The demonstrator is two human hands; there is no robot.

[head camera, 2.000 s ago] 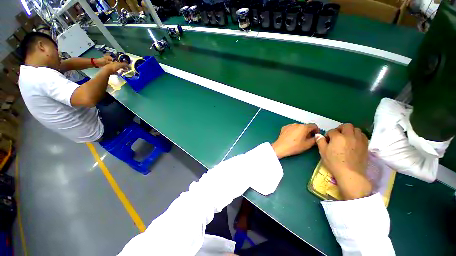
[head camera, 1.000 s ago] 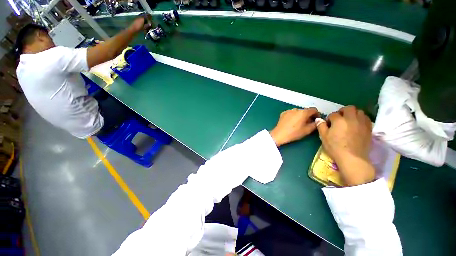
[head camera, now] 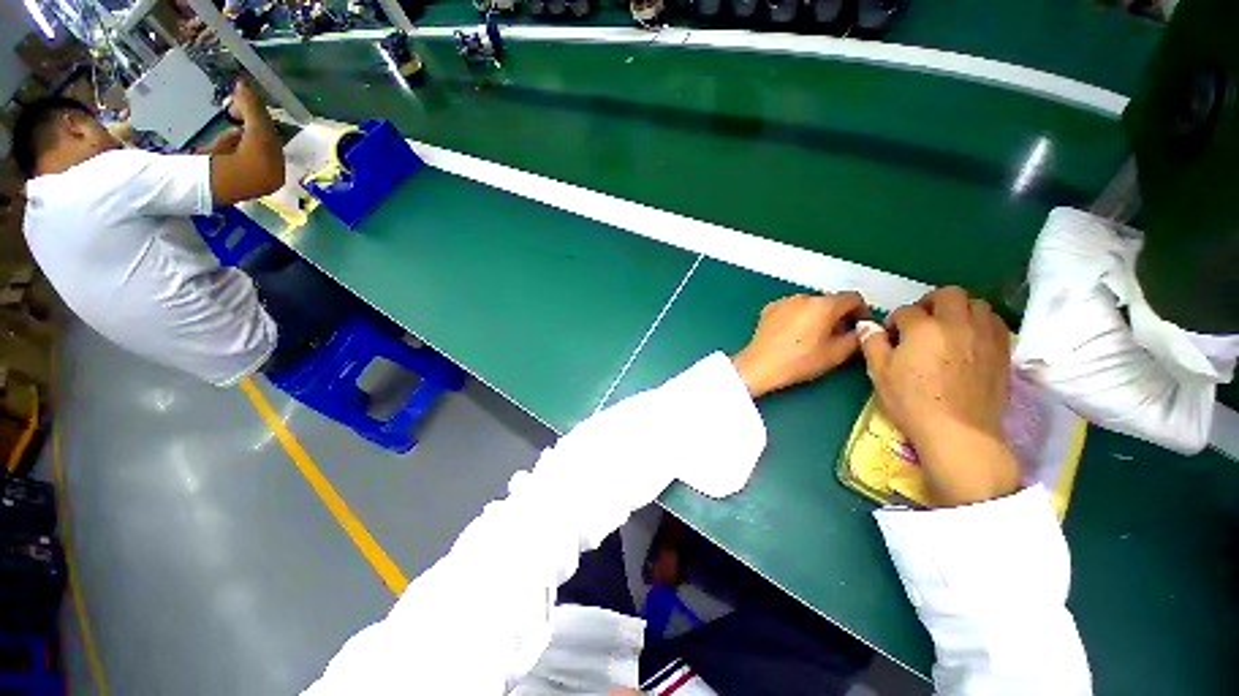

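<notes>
My left hand [head camera: 804, 340] and my right hand [head camera: 947, 385] meet at the fingertips above the green bench. A tiny whitish bit [head camera: 867, 328] shows at the touching fingertips; I cannot tell whether it is a held part or a finger wrap. The fingers hide anything else between them. My right wrist is over the yellow press pad [head camera: 883, 462], which lies flat on the bench. A pink pad [head camera: 1035, 432] shows on it, right of my wrist.
White wrapped cloth [head camera: 1107, 333] hangs under the dark green press body [head camera: 1202, 190] at right. Beyond the white rail [head camera: 584, 224] runs the green conveyor [head camera: 761, 163] with small units. At left, a person in white [head camera: 136, 252] sits on a blue stool [head camera: 360, 381] by a blue bin [head camera: 367, 174].
My hands stay joined at the fingertips, and the view has tilted down slightly since the first frame. The neighbouring person reached to the conveyor and has drawn the arm back. Units on the conveyor have shifted.
</notes>
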